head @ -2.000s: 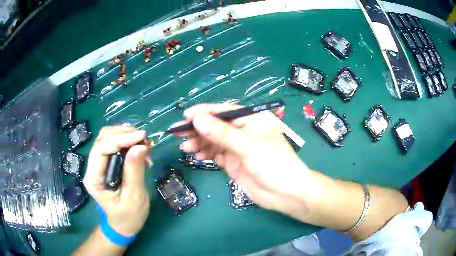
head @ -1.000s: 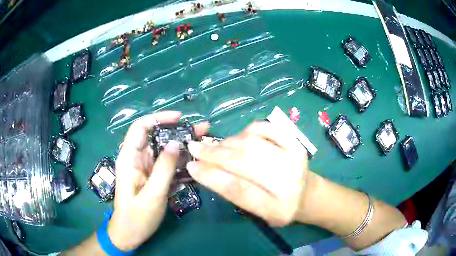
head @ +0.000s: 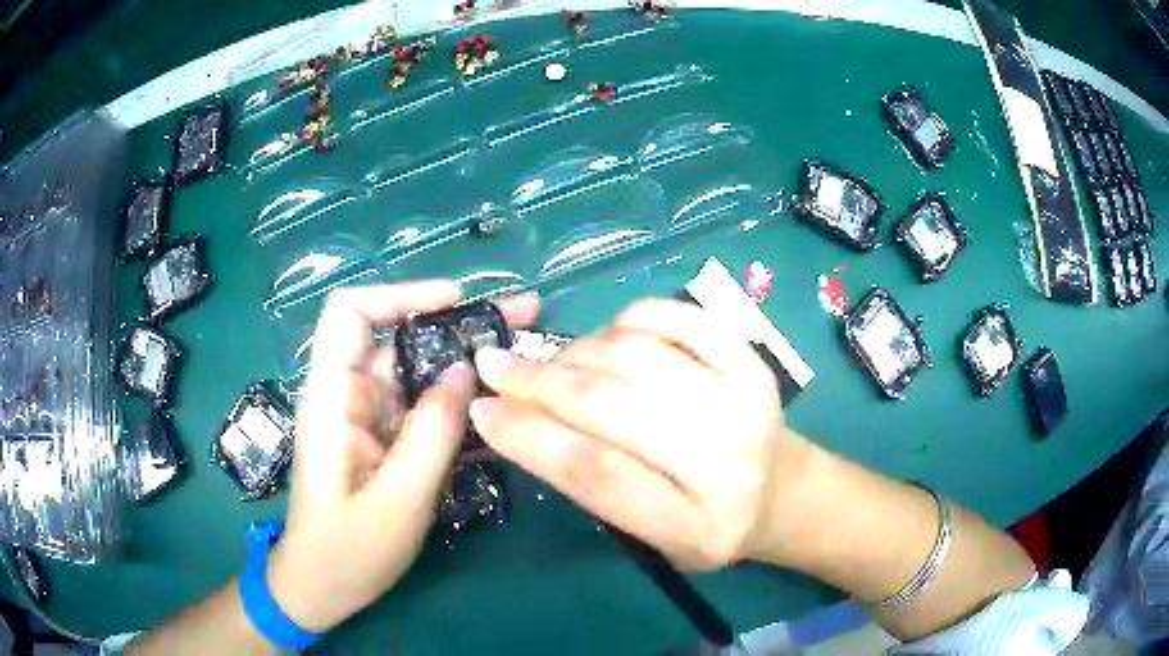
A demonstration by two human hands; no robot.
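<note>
My left hand (head: pixel 372 449) holds an open black watch housing (head: pixel 442 349) upright between thumb and fingers, just left of the view's middle. My right hand (head: pixel 654 429) touches the housing's right edge with thumb and fingertips. A slim black tool, likely tweezers (head: pixel 673 587), sticks out below my right palm, pointing down and right. Its grip is hidden by the hand. Other open units lie on the mat: one (head: pixel 254 440) left of my left hand, another (head: pixel 473 497) partly hidden below it. Any small part between my fingertips cannot be made out.
A clear blister tray (head: pixel 513 192) with small red and gold components (head: pixel 474 54) lies ahead. Stacked trays (head: pixel 58 346) stand left. More open units (head: pixel 885 340) lie right, near red scraps (head: pixel 832 294), a cream card (head: pixel 754 323), a long black-and-white strip (head: pixel 1033 141) and dark unit rows (head: pixel 1113 192).
My left hand has swapped a dark cylindrical item for the housing. My right hand has moved down beside it, and the black tool has swung from above the fingers to below the palm.
</note>
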